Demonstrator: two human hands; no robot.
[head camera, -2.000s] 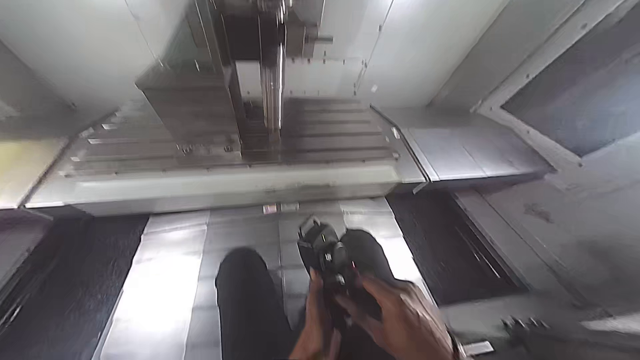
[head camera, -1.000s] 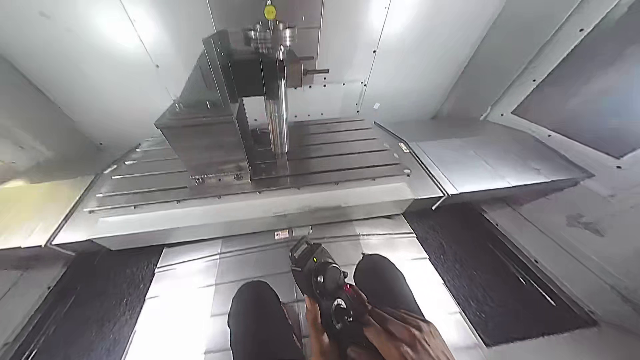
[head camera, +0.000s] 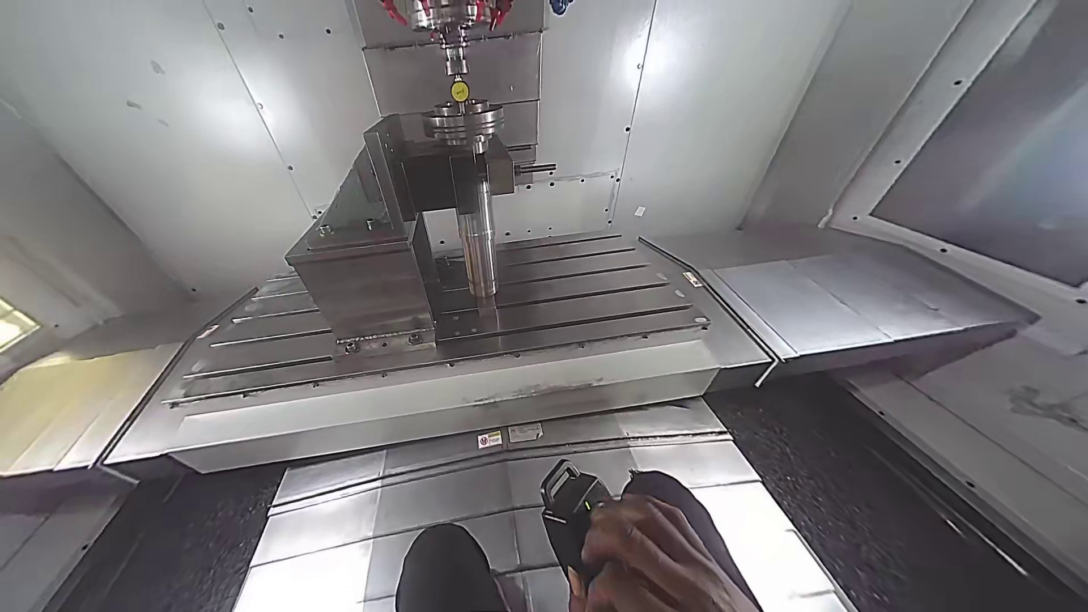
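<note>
A black handheld control unit (head camera: 565, 518) with a hook-like loop on top is held low in front of my knees. My right hand (head camera: 650, 557) lies over its face with curled fingers and covers most of it. Only a bit of my left hand (head camera: 578, 588) shows, around the lower part of the unit. Farther off, a yellow-faced dial indicator (head camera: 460, 91) hangs below the machine spindle (head camera: 455, 58), just above a round metal flange (head camera: 463, 121). The flange sits over a block fixture, with a shiny vertical cylinder (head camera: 478, 246) beneath it.
A heavy angle bracket (head camera: 365, 289) is bolted to the slotted machine table (head camera: 578, 285). Metal way covers (head camera: 850, 302) flank the table, and stepped plates (head camera: 442, 493) lie under my legs. Dark chip troughs (head camera: 816, 476) run along both sides. Coolant nozzles (head camera: 501, 10) surround the spindle.
My right hand has moved over the face of the control unit, whose knobs showed one second ago. The view has tilted up, bringing in the spindle.
</note>
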